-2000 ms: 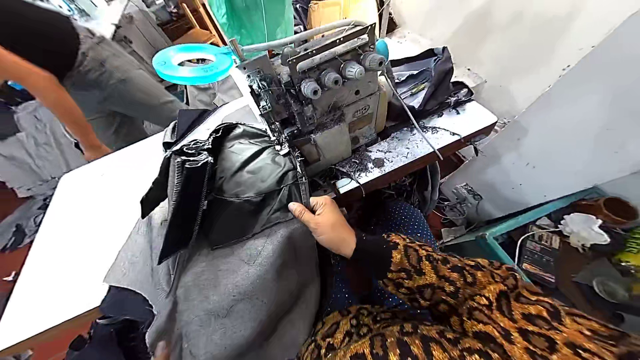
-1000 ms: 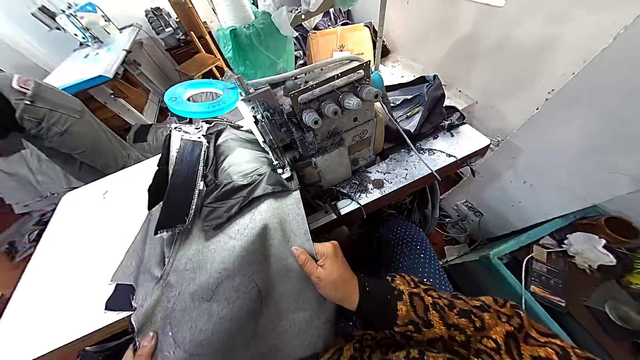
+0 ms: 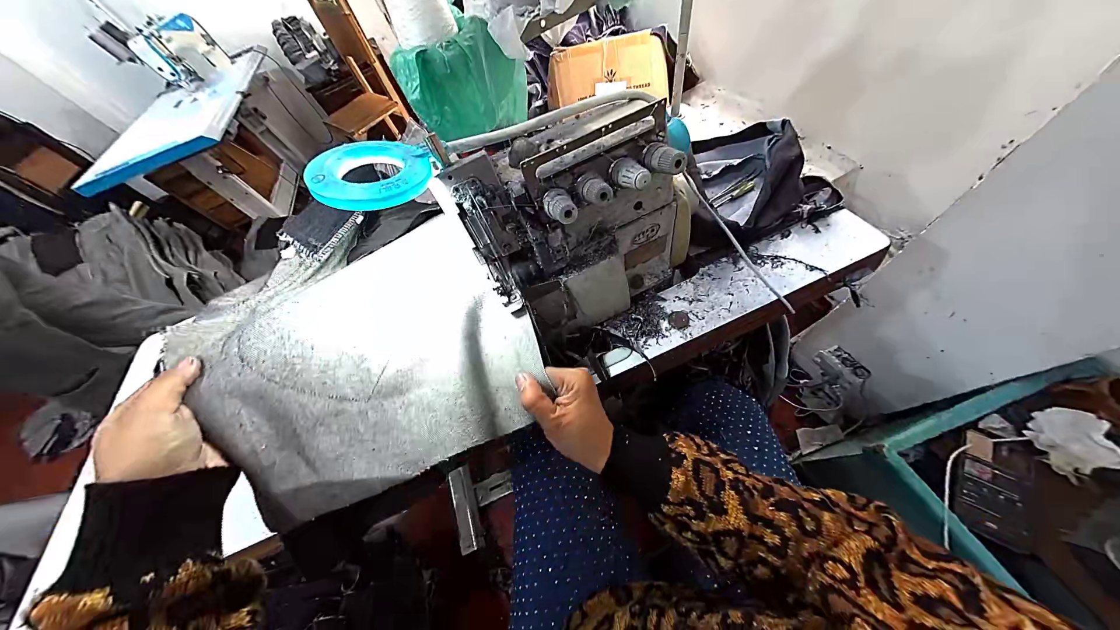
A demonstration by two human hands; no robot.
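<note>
A piece of grey denim fabric (image 3: 350, 385) lies spread over the white machine table. My left hand (image 3: 153, 429) grips its left edge between thumb and fingers. At its right edge, just in front of the overlock sewing machine (image 3: 604, 227), my right hand (image 3: 569, 416) pinches the cloth. The fabric's far right edge runs beside the machine's needle area, and I cannot tell whether it is under the presser foot. A blue ring-shaped tray (image 3: 369, 203) sits at the machine's left, above a darker stitched part of the cloth.
Lint and thread scraps cover the table's right end (image 3: 735, 284), with dark fabric (image 3: 761, 175) behind. Grey garments (image 3: 122, 271) are heaped at the left. A green bag (image 3: 468, 83) and a cardboard box (image 3: 608, 70) stand behind. At right is a teal-edged container (image 3: 941, 490).
My left hand has come up into view at the left, holding the fabric edge. The dark panels have moved away to the far left, and the grey cloth lies flatter. The person at the left is out of view.
</note>
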